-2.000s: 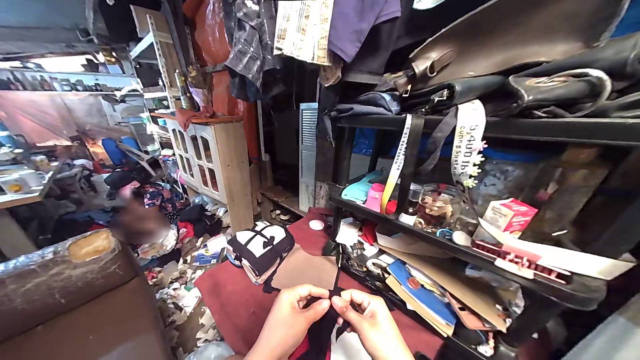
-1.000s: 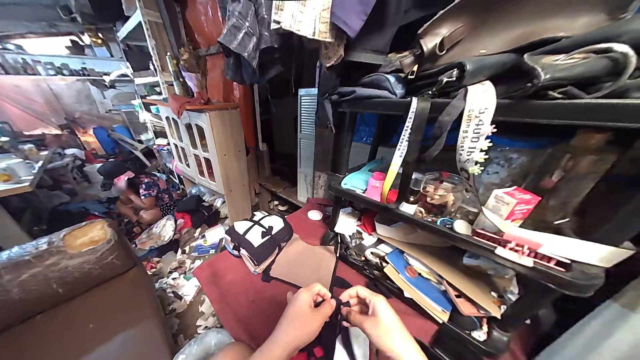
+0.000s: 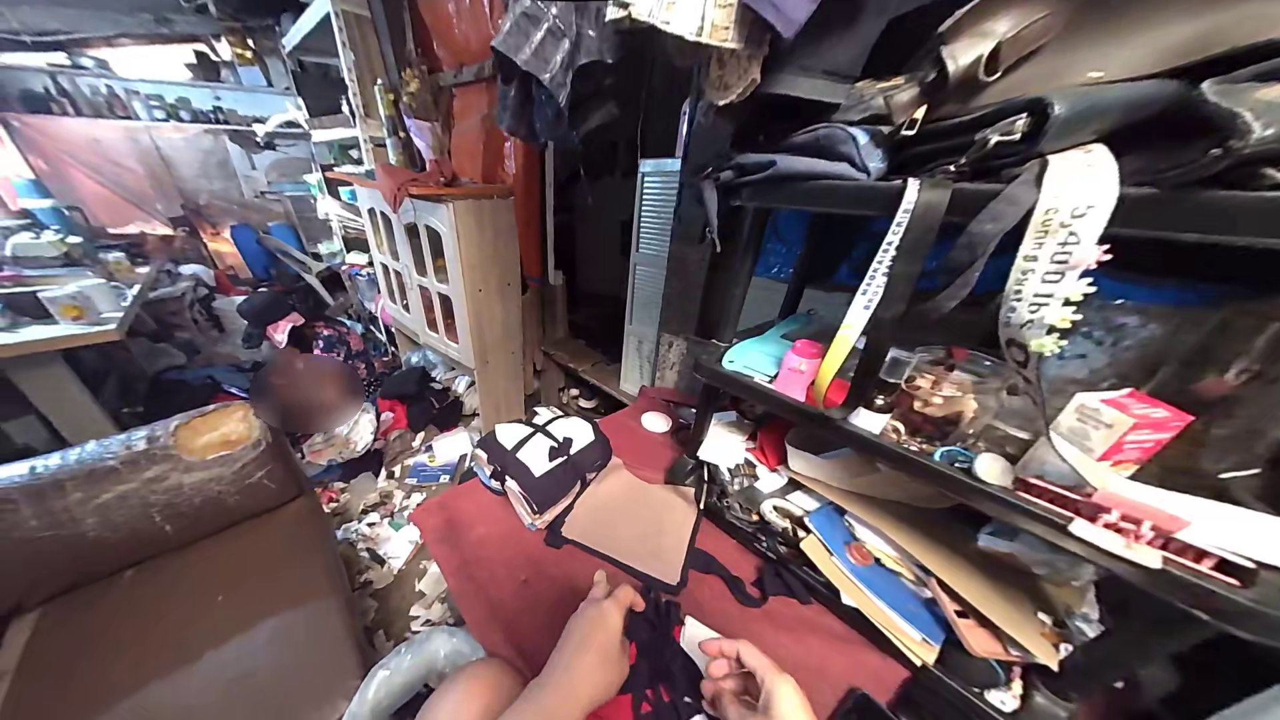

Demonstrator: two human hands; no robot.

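Dark straps and fabric with red and white parts [image 3: 660,650] lie between my hands at the bottom centre. My left hand [image 3: 600,635] touches the left edge of this fabric, thumb and forefinger near its straps; whether it grips them is unclear. My right hand [image 3: 745,680] is to the right, fingers curled and apart, beside a white piece [image 3: 697,640]. Just beyond lies a tan fabric panel with black edging [image 3: 630,520], a black strap [image 3: 735,585] trailing right. A folded stack of black and white fabric pieces [image 3: 545,460] touches its left side.
A red cloth [image 3: 480,560] spreads underneath. On the right stands a black shelf [image 3: 960,480] with bags, jars, a pink bottle [image 3: 798,368] and folders. A worn brown seat [image 3: 190,590] is at left, scraps [image 3: 390,530] litter the floor, and a person [image 3: 310,390] sits low beyond.
My hands, earlier close together at the dark strap, have moved apart, and the right one is now away from the strap. More of the dark fabric between them shows.
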